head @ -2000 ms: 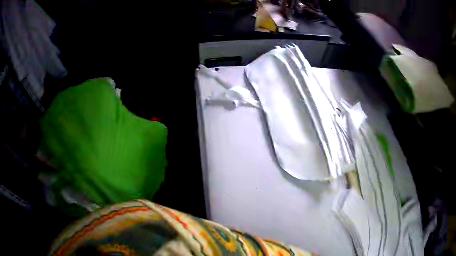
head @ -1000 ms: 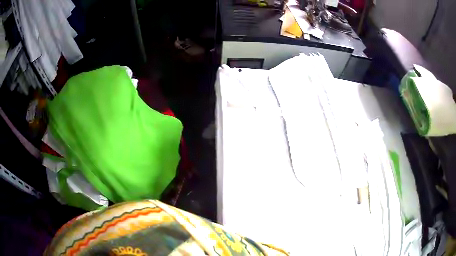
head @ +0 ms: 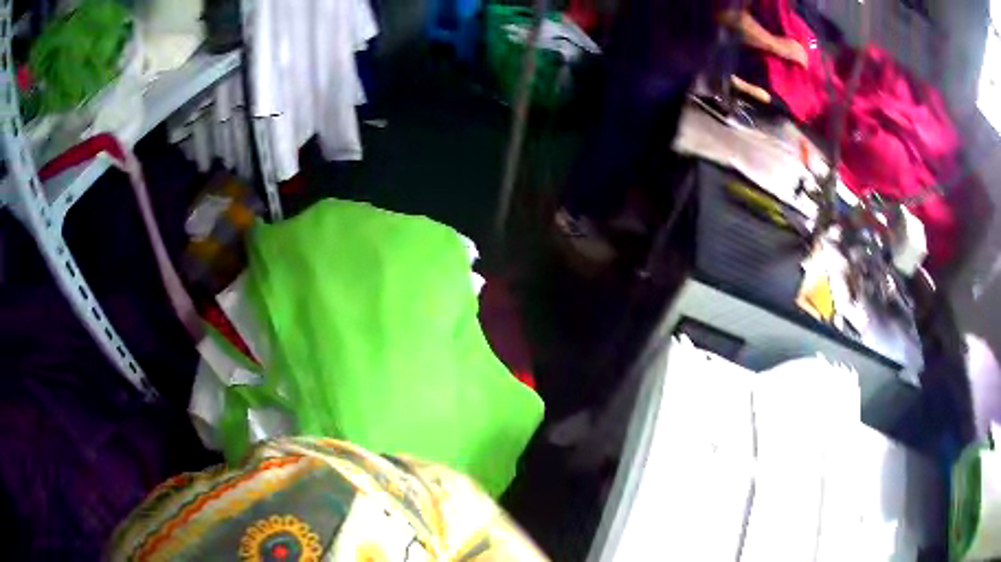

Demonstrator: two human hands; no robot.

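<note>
Neither of my hands is in the picture; only a patterned sleeve (head: pixel 329 510) shows at the bottom edge. A bright green cloth (head: pixel 384 340) lies heaped in front of me, left of the table, with white and red cloth under its edges. At the lower right, white fabric pieces (head: pixel 807 439) lie on the white pressing table (head: pixel 675 483). They are overexposed, so their layers are hard to tell apart.
Metal shelving (head: pixel 82 280) and hanging white cloth (head: pixel 313 82) stand at the left. A cluttered dark work table (head: pixel 757 236) is beyond the pressing table. A person's arm (head: pixel 774 42) and red fabric (head: pixel 895 121) show at the upper right. A green-and-white roll (head: pixel 968 499) is cut off at the right edge.
The view has swung left and up. The pressing table has shifted to the lower right, the green cloth sits nearer the middle, and the shelving, another person and red fabric have come into view.
</note>
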